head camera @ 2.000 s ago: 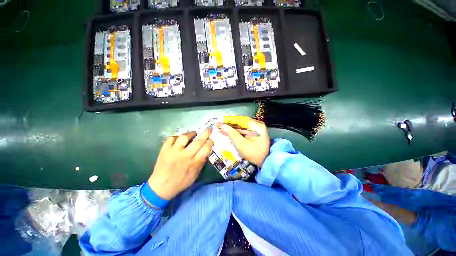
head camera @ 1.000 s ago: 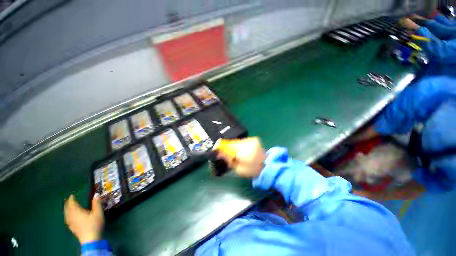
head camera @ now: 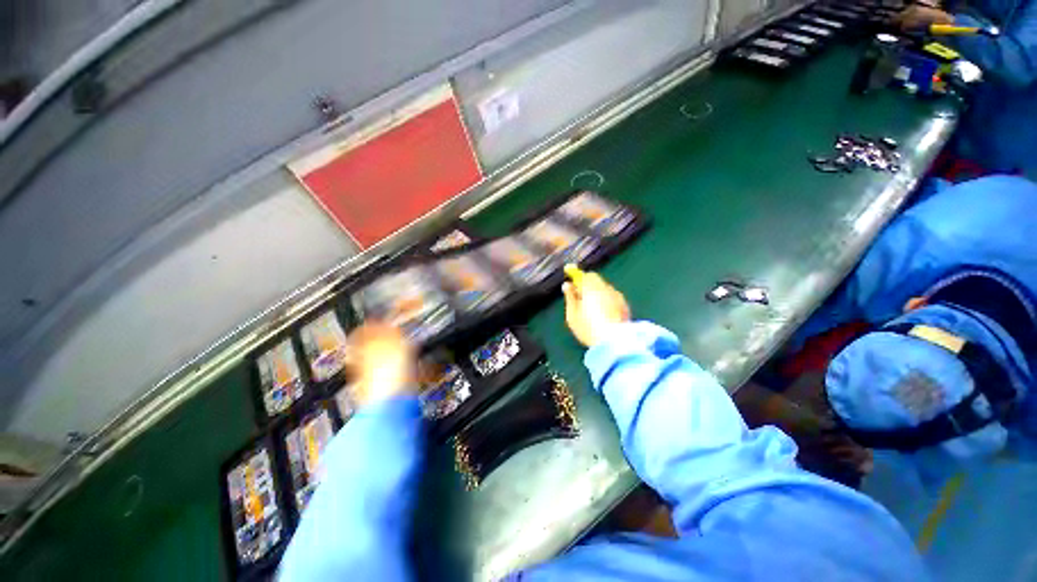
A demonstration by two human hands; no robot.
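Note:
A black phone tray [head camera: 506,307] with several phones is blurred and tilted, above other trays. My left hand [head camera: 381,362] is blurred and grips its left part; the fingers are unclear. My right hand [head camera: 596,309] is at its front edge, closed on a yellow-handled tool [head camera: 575,274] whose tip is hidden. Below lies a front tray [head camera: 512,384] with phones [head camera: 252,500] in slots, partly hidden by my left arm. Another tray with phones [head camera: 324,342] lies behind it. A black cable bundle [head camera: 517,430] with gold tips lies at the front tray's near edge.
Small dark-and-silver parts [head camera: 737,293] lie on the green mat [head camera: 671,205] to the right, with a pile of similar parts [head camera: 861,154] farther off. Another person [head camera: 927,370] in blue sits close at right; another person's hand and more trays [head camera: 796,40] are at top right. A wall runs behind.
A phone-filled tray is now lifted and tilted between my hands. My left hand has moved from the front tray's left end to the middle; my right hand has moved back. The cable bundle is uncovered.

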